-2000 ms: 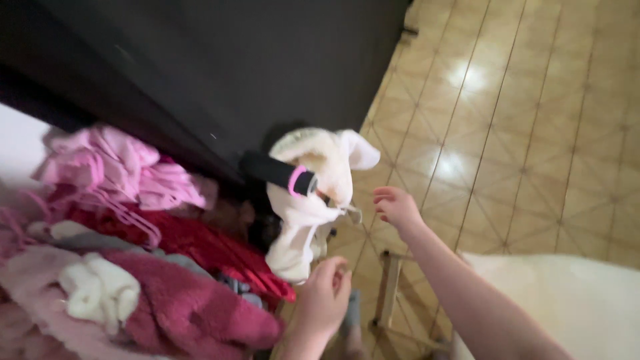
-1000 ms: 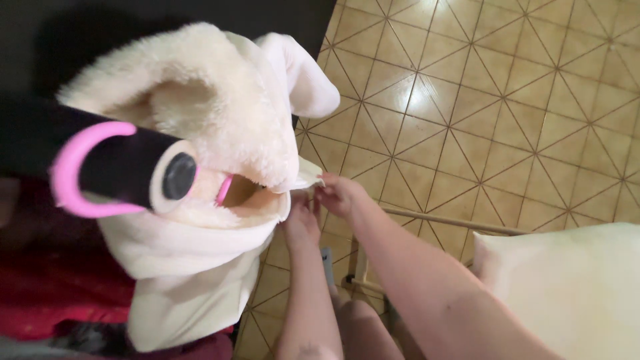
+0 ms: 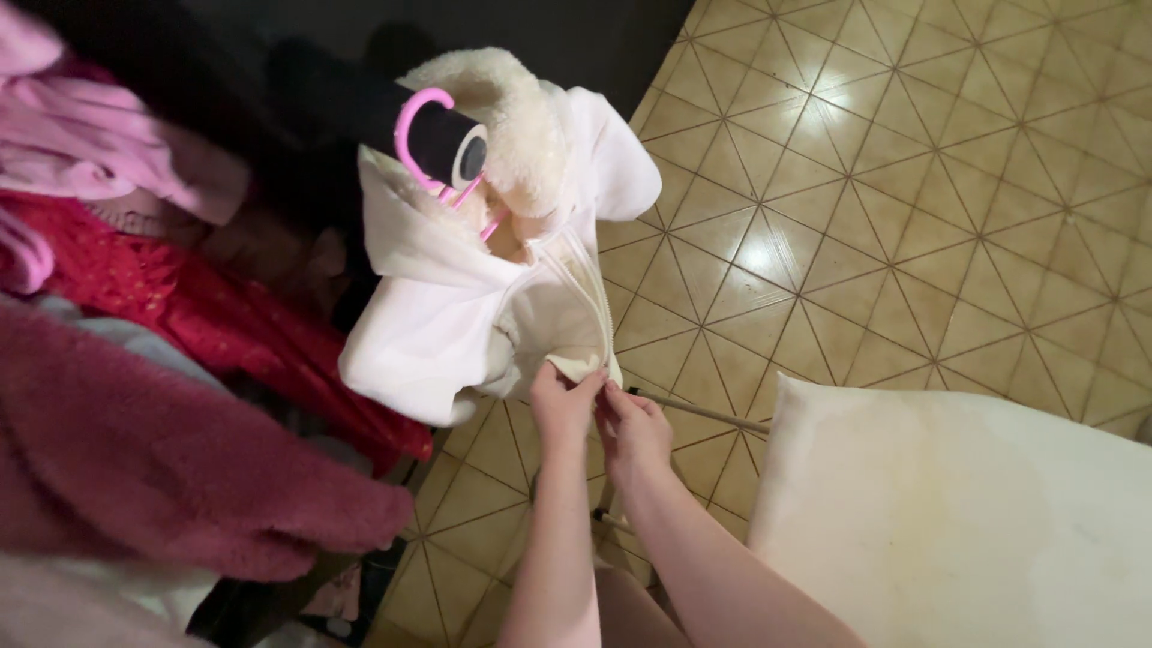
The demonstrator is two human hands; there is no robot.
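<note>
A white hooded jacket (image 3: pixel 432 315) with a fluffy cream lining and an open front zipper hangs on a pink hanger (image 3: pixel 417 135). The hanger's hook loops over the end of a black rod (image 3: pixel 441 148). My left hand (image 3: pixel 564 405) pinches the lower front edge of the jacket. Right beside it, my right hand (image 3: pixel 634 427) has its fingertips on the same front edge, by the lower end of the zipper. The fingertips of both hands nearly meet, and the zipper parts between them are too small to make out.
Pink clothes (image 3: pixel 81 126), a red garment (image 3: pixel 225 306) and a fluffy dark pink garment (image 3: pixel 180 450) hang at the left. A black panel (image 3: pixel 576 36) stands behind the jacket. At the lower right lies a white padded surface (image 3: pixel 954 513), with a thin metal bar (image 3: pixel 702 414) beside it above the tiled floor.
Both hands, apart from each other two seconds ago, are now together at the jacket's lower front edge. More of the jacket's front hangs apart than before.
</note>
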